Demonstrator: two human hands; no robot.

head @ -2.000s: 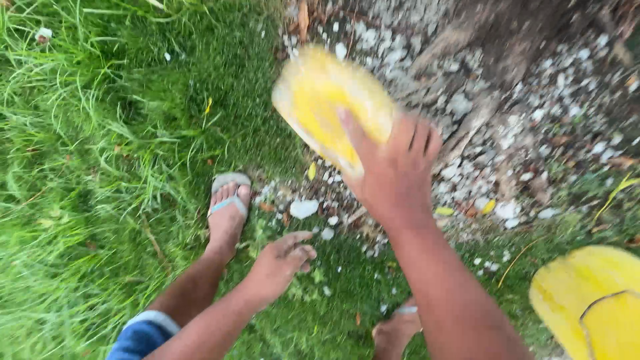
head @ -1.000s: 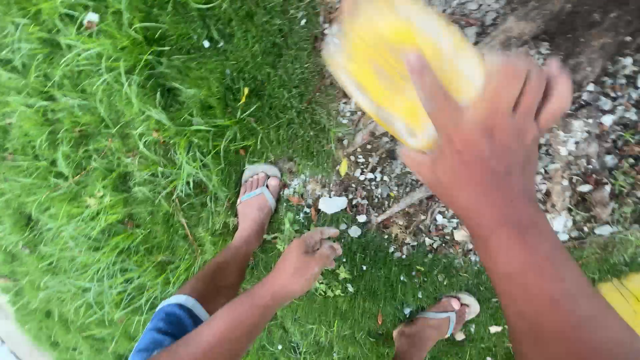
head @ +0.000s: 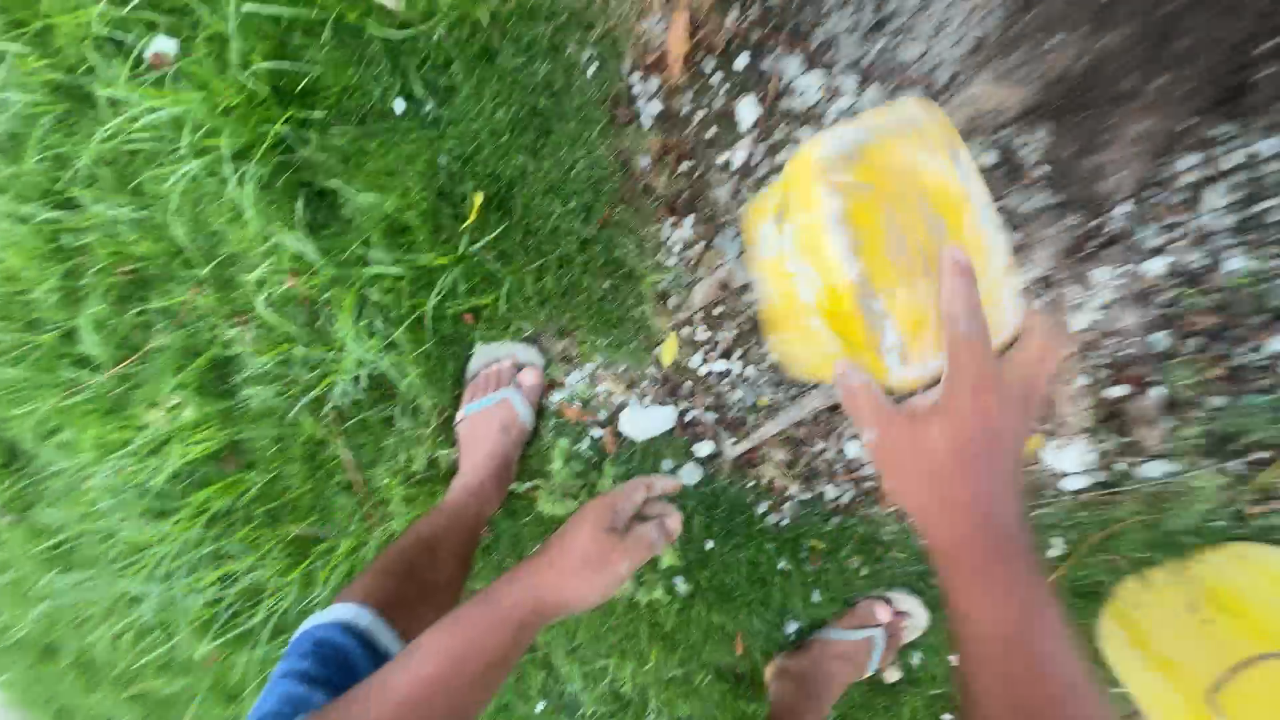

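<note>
A yellow plastic container with worn, whitish edges (head: pixel 850 250) is tilted above the gravelly ground, right of centre and blurred. My right hand (head: pixel 950 410) is at its lower right side, with the thumb and a finger spread against it; how firmly it grips is hard to tell through the blur. My left hand (head: pixel 620 535) hangs lower down near the middle, over the grass, fingers loosely curled and apart, touching nothing. At the lower right corner lies another yellow plastic thing (head: pixel 1195 630) with a thin curved handle or wire, partly out of view.
Long grass (head: pixel 200 300) covers the left side. White stones and gravel (head: pixel 1130 300) lie at the right beside dark bare soil or a root. My feet stand in flip-flops (head: pixel 505 375) on the grass, the other one (head: pixel 865 640) lower right. A larger white stone (head: pixel 647 421) lies between.
The held container has turned, now showing a side face as well as the broad one. My left hand stays low and empty. The yellow thing at lower right shows more than one second ago.
</note>
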